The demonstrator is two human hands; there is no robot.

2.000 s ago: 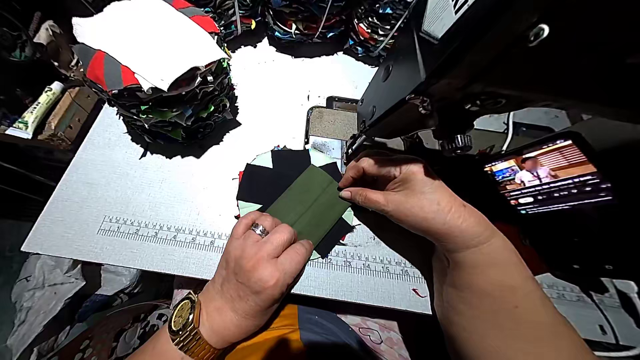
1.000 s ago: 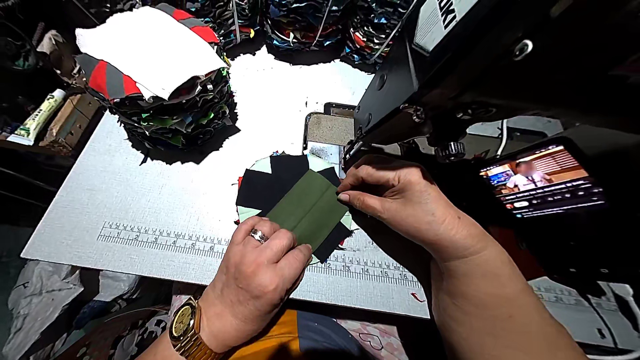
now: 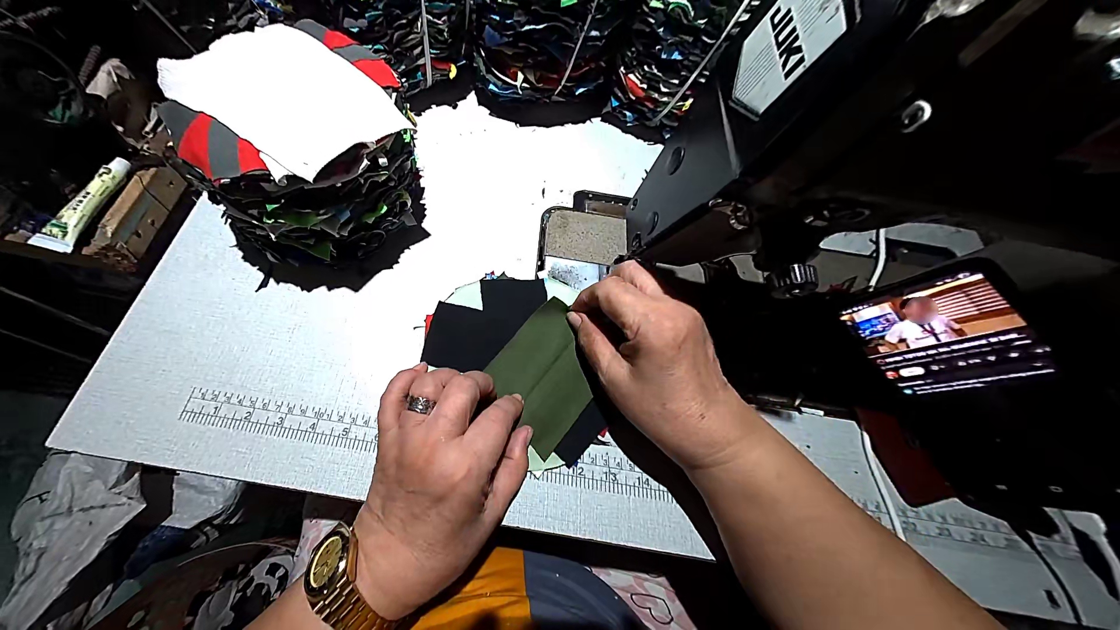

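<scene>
A folded or creased green fabric piece [image 3: 547, 376] lies slanted over a round patchwork of black and pale green fabric [image 3: 481, 328]. My left hand [image 3: 446, 446], with a ring and a gold-coloured watch, rests its fingertips on the green piece's lower left side. The thumb and forefinger of my right hand [image 3: 647, 350] pinch the upper right corner of that piece. Just beyond the right fingertips is the sewing area of a black Juki sewing machine [image 3: 700, 175]; its needle and presser foot are hidden or too dark to tell.
A tall stack of fabric pieces [image 3: 324, 210] with white cloth on top stands at the back left. Tied fabric bundles [image 3: 547, 52] line the back edge. A phone [image 3: 954, 341] showing a video is at the right. A ruler scale [image 3: 280, 420] runs along the white table's front.
The view has shifted slightly. Both hands stay on the green piece in much the same hold, with no plain change.
</scene>
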